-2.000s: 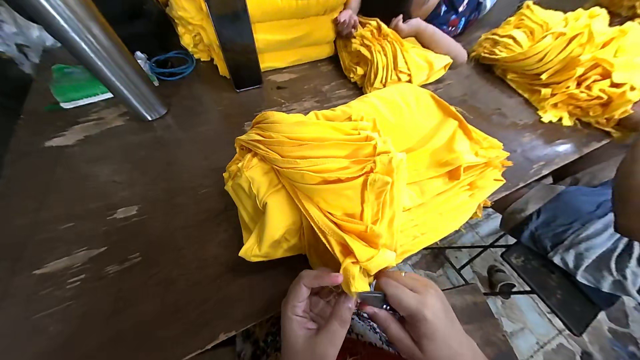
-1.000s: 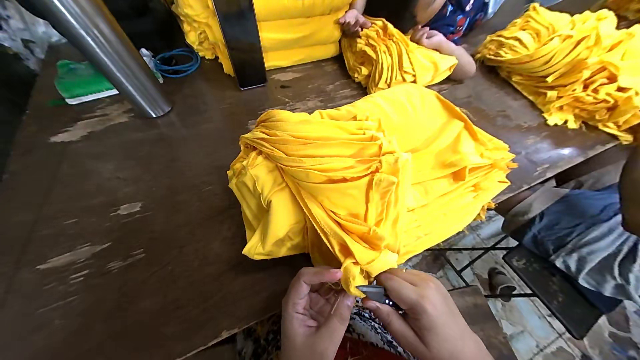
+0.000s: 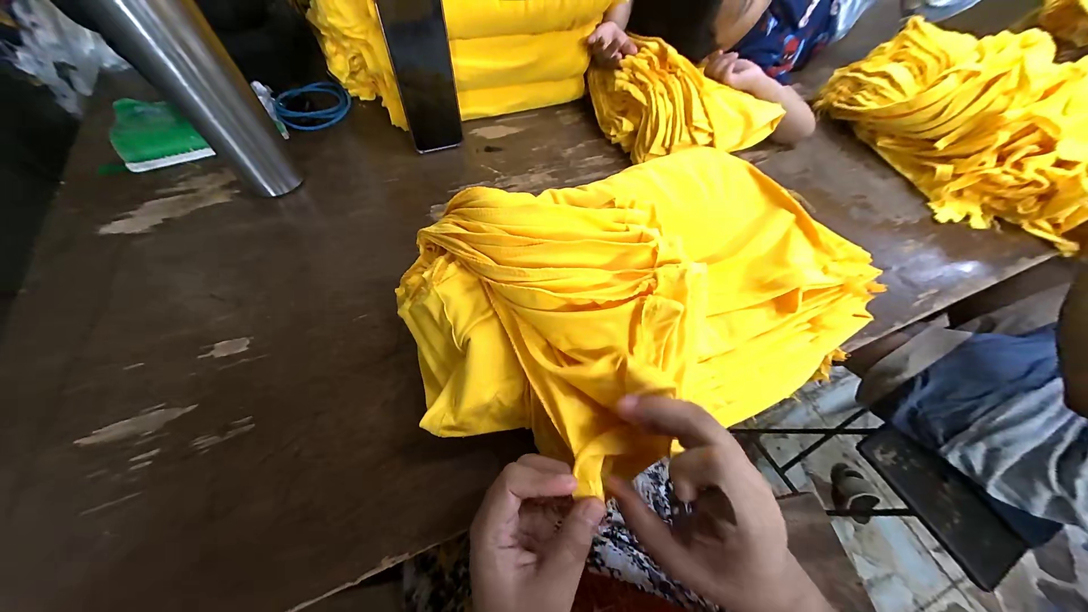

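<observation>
A pile of yellow fabric pieces (image 3: 748, 280) lies on the dark wooden table, its near end hanging past the front edge. My left hand (image 3: 535, 527) pinches a narrow corner of the yellow cloth (image 3: 590, 467) between thumb and fingers. Just right of that corner is my right hand (image 3: 710, 501), thumb and index finger spread, the index fingertip at the cloth's folds. Whether the right palm or curled fingers hold the small metal tool seen earlier is hidden.
The worn table (image 3: 280, 340) bears a steel post (image 3: 204, 93), a green-and-white object (image 3: 157, 132), a coiled blue cord (image 3: 313, 106) and a dark upright (image 3: 421, 76). Another person's hands rest on a yellow bundle (image 3: 659, 98). More yellow cloth (image 3: 977, 119) lies right, above a seated person's legs and a stool (image 3: 943, 501).
My right hand has come away from the pinched corner, its fingers spreading upward over the cloth. The small metal tool visible at the corner before is out of sight. My left hand still pinches there.
</observation>
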